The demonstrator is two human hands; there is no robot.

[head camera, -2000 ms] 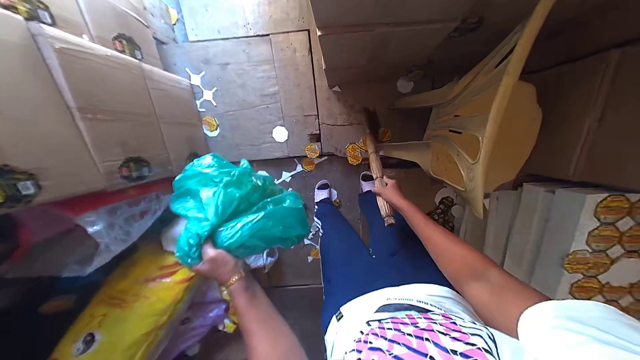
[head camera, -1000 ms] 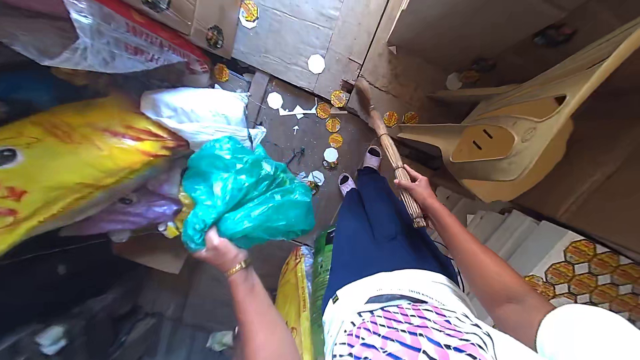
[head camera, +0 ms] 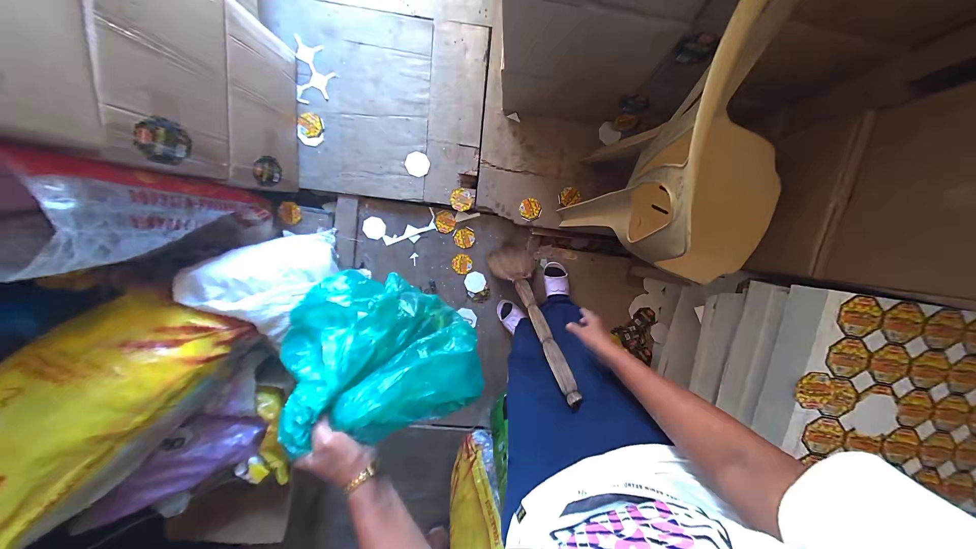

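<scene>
My left hand (head camera: 335, 454), with a gold bracelet at the wrist, grips the gathered end of a green plastic bag (head camera: 374, 343) at the lower left of centre. A short broom (head camera: 543, 328) with a bundled handle and brown bristles lies over my legs in the view, its bristle end by my shoes (head camera: 557, 279). Just right of that handle is my right hand (head camera: 593, 332), fingers spread and apart from it. Octagonal orange-and-yellow cut-outs (head camera: 463, 237) and white octagonal pieces (head camera: 417, 164) are scattered on the floor.
A beige plastic chair (head camera: 724, 198) lies tipped at the right. Below it, stacked boards stand beside a sheet of octagonal prints (head camera: 907, 366). Filled sacks, one yellow (head camera: 114, 381) and one white (head camera: 252, 278), crowd the left. Cardboard boxes (head camera: 160, 69) stand at the upper left.
My right hand held the broom in both earlier frames; now it has let go and its fingers are apart. My left hand still holds the green bag.
</scene>
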